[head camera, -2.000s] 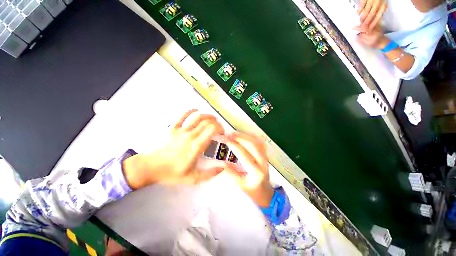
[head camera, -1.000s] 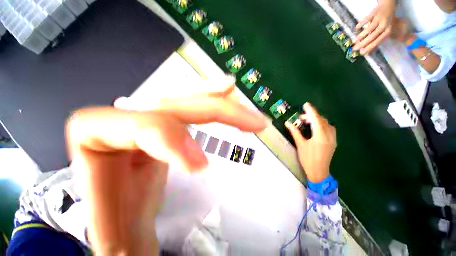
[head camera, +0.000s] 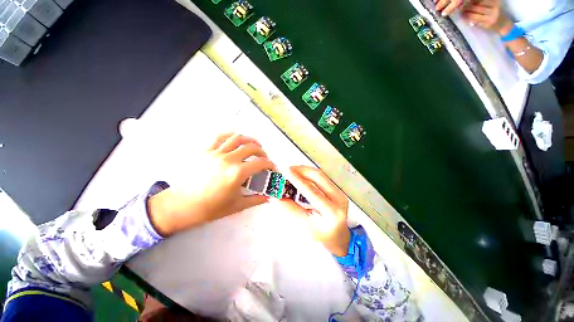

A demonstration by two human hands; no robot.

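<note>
A short row of white plastic housings (head camera: 257, 182) stands on the white tabletop between my hands. A circuit board (head camera: 276, 185) with its green side showing sits at one housing's opening; how deep it is in I cannot tell. Housings to its right show dark insides, and the one to its left looks grey and empty. My left hand (head camera: 217, 182) holds the row's left end, its fingertips beside the board. My right hand (head camera: 322, 207), with a blue wrist strap, holds the right end. Its fingers partly hide the filled housings.
Circuit boards (head camera: 315, 95) line the near edge of the green conveyor belt (head camera: 403, 157). A white housing group (head camera: 501, 133) stands on the belt's far side. Housing stacks (head camera: 25, 28) sit on the black mat (head camera: 82, 94). Another person's hands and blue sleeve are across the belt. White crumpled material (head camera: 258, 295) lies near me.
My right hand has come back from the belt to the housings, and the nearest board there is gone. A green board now shows at a housing. My left hand has returned to the row.
</note>
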